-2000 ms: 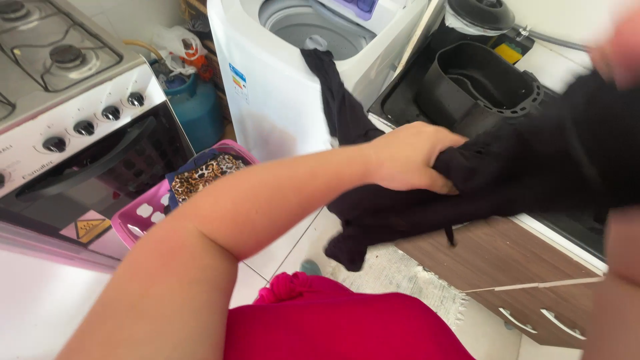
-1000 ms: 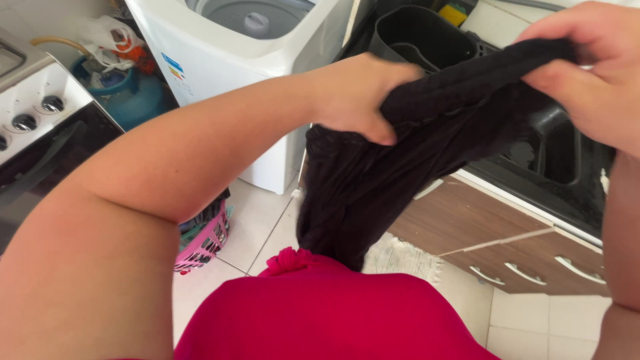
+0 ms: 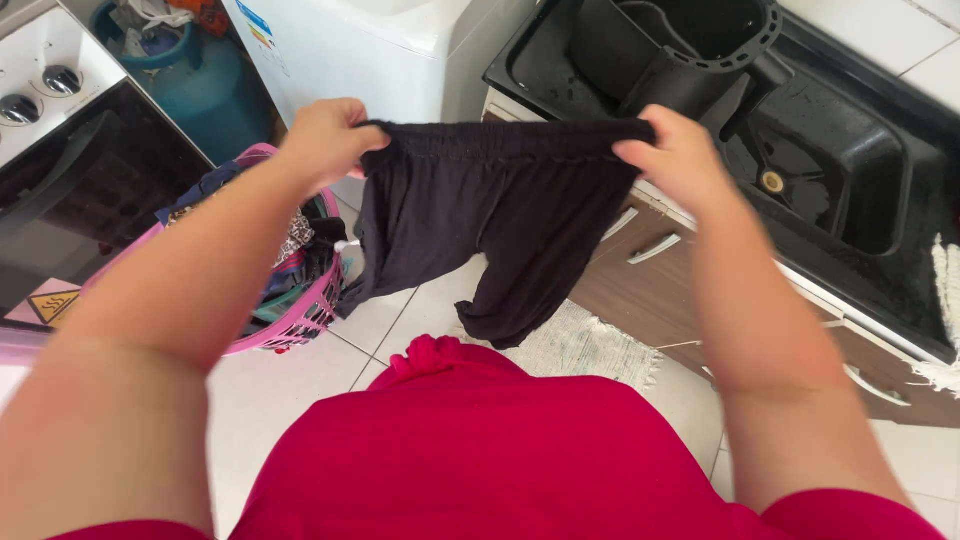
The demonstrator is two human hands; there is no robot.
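Black trousers with a gathered elastic waistband [image 3: 495, 202] hang stretched out in front of me, both legs dangling. My left hand [image 3: 337, 142] grips one end of the waistband, thumb on top. At the other end, my right hand [image 3: 671, 154] pinches the waistband between thumb and fingers. Below and beyond my left forearm stands a pink plastic laundry basket [image 3: 319, 300] holding clothes, among them a leopard-print cloth [image 3: 296, 236]. The forearm hides part of the basket.
A white washing machine [image 3: 367, 52] stands ahead. At right, a black sink [image 3: 847, 165] holds a black air-fryer basket [image 3: 675, 45] above wooden drawers [image 3: 645, 285]. At left are a stove [image 3: 67, 150] and a blue gas cylinder [image 3: 217, 97]. A woven rug [image 3: 577, 349] lies on the tiled floor.
The trousers were bunched and folded over between my hands; now they hang spread open by the waistband. My right hand has come in from the right edge of the view.
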